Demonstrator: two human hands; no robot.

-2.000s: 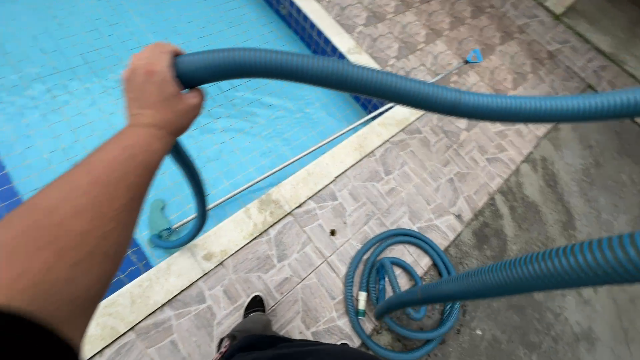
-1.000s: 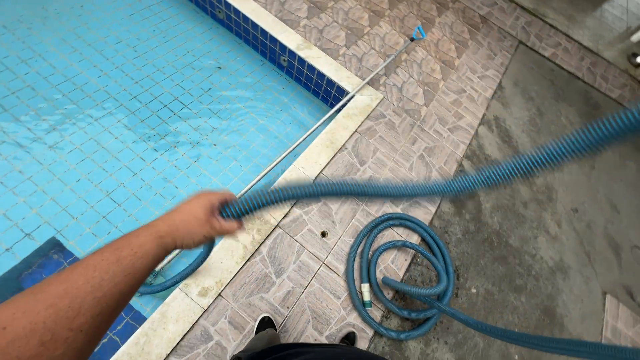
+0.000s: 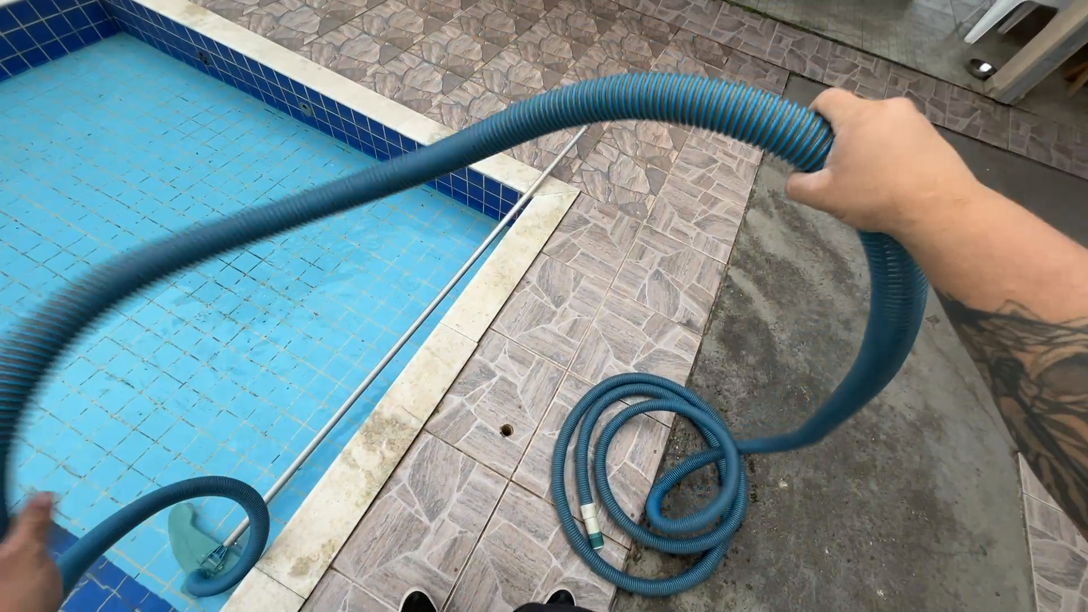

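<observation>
My right hand is closed around a ribbed blue pool hose, which arches high across the view. Past that hand the hose drops and runs to a coil on the deck, where a white and green end cuff shows. My left hand, partly cut off at the lower left edge, is at the hose; its grip is mostly hidden. A hose loop curls beside it over a translucent vacuum head in the water. The vacuum head's metal pole leans across the pool's rim.
The pale stone coping borders the pool. Patterned deck tiles have a small hole. Concrete lies at right. A metal bowl and part of a white plastic chair are at top right.
My right hand has come into view holding the hose. My left hand has moved to the lower left edge. The raised hose now arches over the pool's corner.
</observation>
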